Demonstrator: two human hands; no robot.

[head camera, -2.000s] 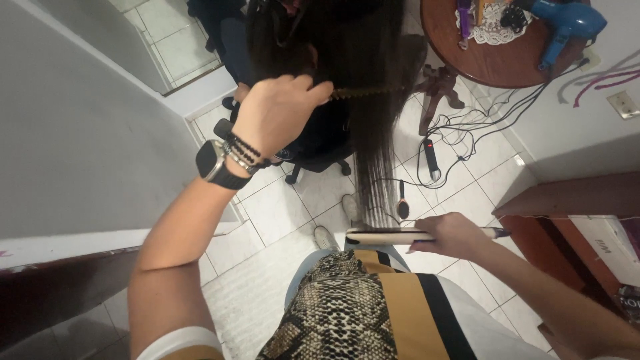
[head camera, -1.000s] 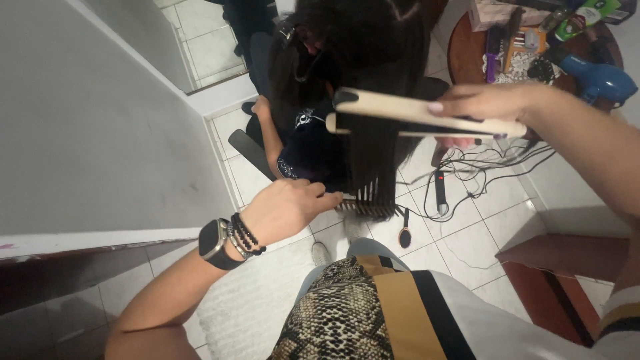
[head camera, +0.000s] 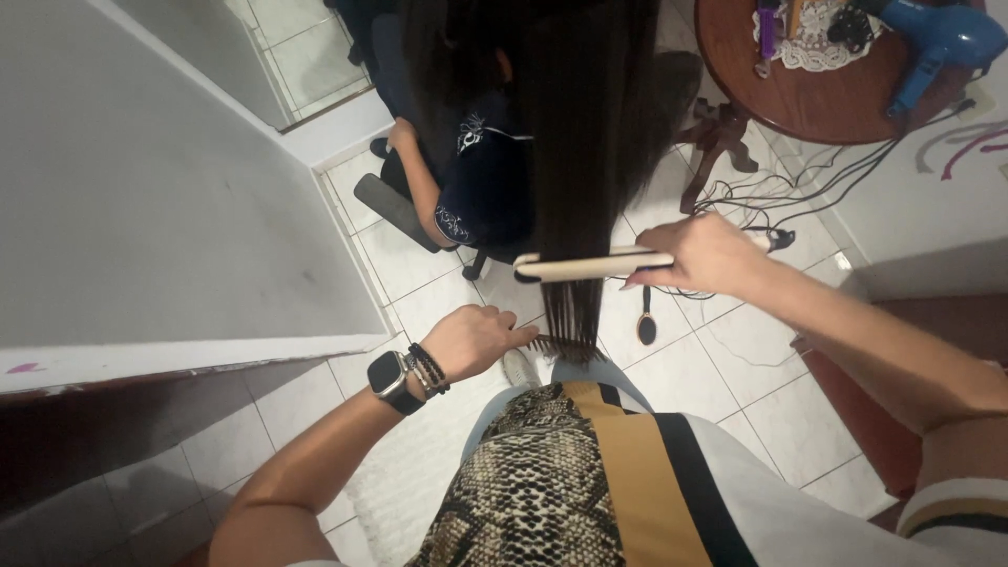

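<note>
A seated person's long dark hair (head camera: 583, 157) hangs down in front of me. My right hand (head camera: 701, 253) grips a cream hair straightener (head camera: 591, 266), whose plates are across the hair near its lower end. Below it, my left hand (head camera: 476, 339) holds a comb (head camera: 563, 346) with its teeth in the hair ends. The comb's handle is hidden in my fingers. The seated person (head camera: 488, 189) wears a dark top with white markings.
A round wooden table (head camera: 819, 102) at the upper right holds a blue hair dryer (head camera: 937, 47) and a lace doily (head camera: 819, 39). Cords (head camera: 835, 185) trail beneath it. A hairbrush (head camera: 646, 327) lies on the tiled floor. A chair armrest (head camera: 394, 211) juts out at the left.
Since one second ago, the straightener in my right hand has moved down the hair toward the ends. My left hand still holds the comb at the ends, which was higher up two seconds ago.
</note>
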